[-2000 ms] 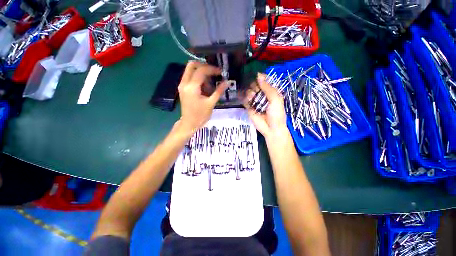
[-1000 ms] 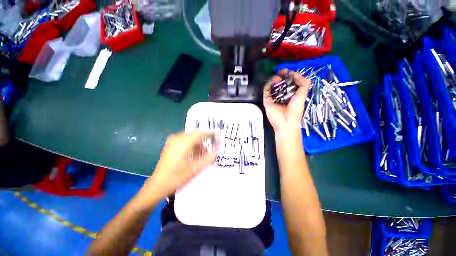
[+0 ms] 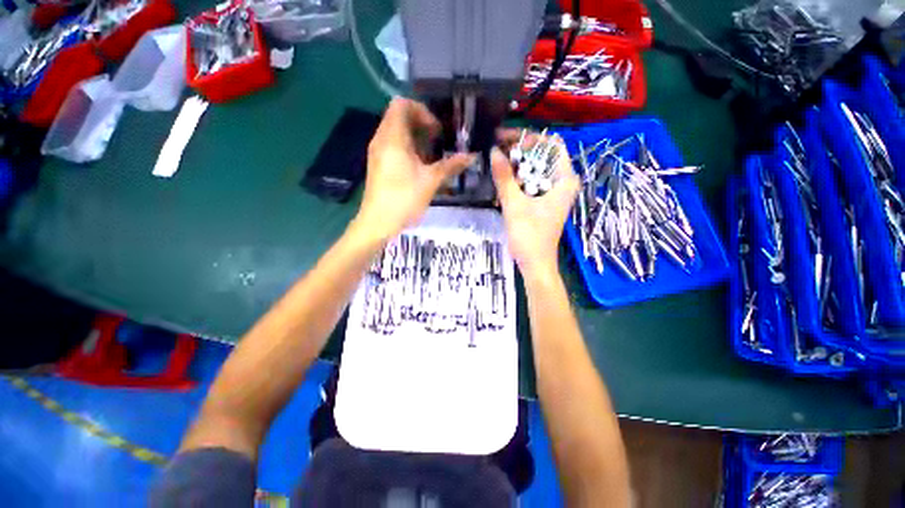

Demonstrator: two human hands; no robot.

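Note:
The dark press stands upright at top centre. My left hand is at the left side of its fixture, thumb and fingertips at the fixture; whether they grip a part cannot be told. My right hand is just right of the fixture and holds a bunch of metal pins in its palm. The white tray lies in front of the press, with rows of slim pins across its upper half.
A blue bin heaped with pins lies right of my right hand. Long blue bins stand at far right. Red bins and clear boxes are at upper left, another red bin behind the press. A black phone-like rectangle lies left.
My left hand was at the fixture, moved down over the tray, and is now back at the fixture. My right hand has shifted slightly left towards the fixture, still with its bunch of pins.

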